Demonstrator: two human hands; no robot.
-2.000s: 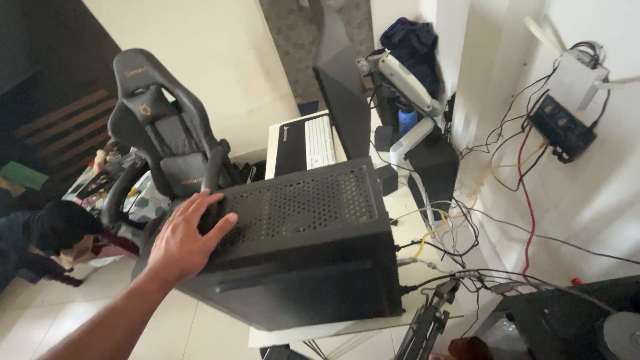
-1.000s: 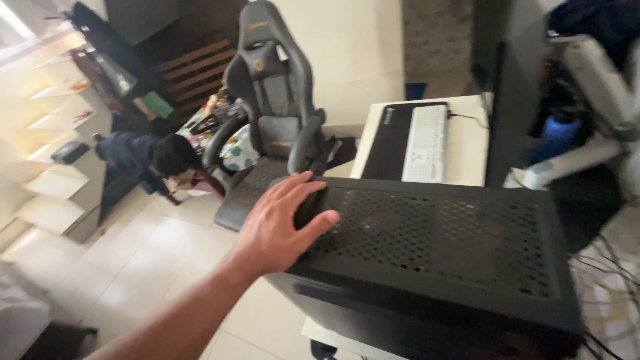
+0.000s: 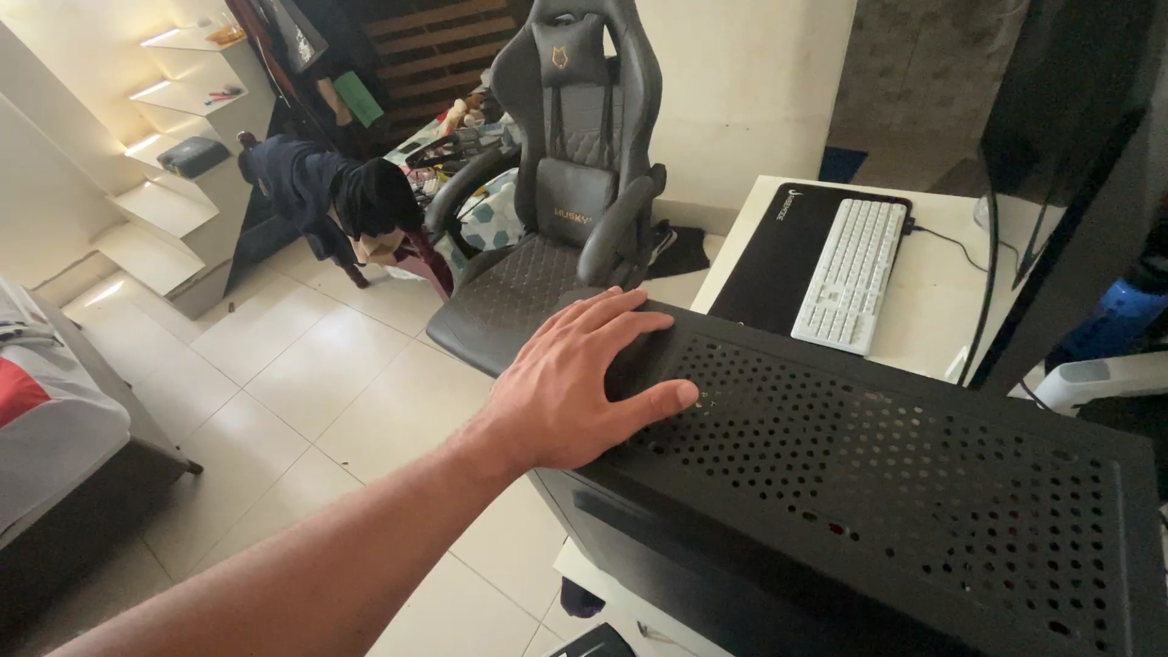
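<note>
My left hand (image 3: 575, 383) rests palm down on the front end of a black computer case (image 3: 876, 456), fingers spread and thumb on the perforated top panel. It grasps nothing that shows. The underside of the palm is hidden. My right hand is out of view. Beyond the case, a white keyboard (image 3: 849, 274) lies on a black desk mat (image 3: 776, 265) on the white desk (image 3: 940, 324). A dark monitor (image 3: 1058, 182) stands to the right of the keyboard.
A black gaming chair (image 3: 575, 182) stands just beyond my hand. Dark clothing (image 3: 319, 192) hangs over a chair at the back left, near lit white stair treads (image 3: 155, 255). A bed corner (image 3: 64, 420) is at the far left. A white monitor arm (image 3: 1104, 379) is at the right.
The view has swung left, so the cables and wall seen at the right earlier are out of frame. My left hand stays on the case's front end.
</note>
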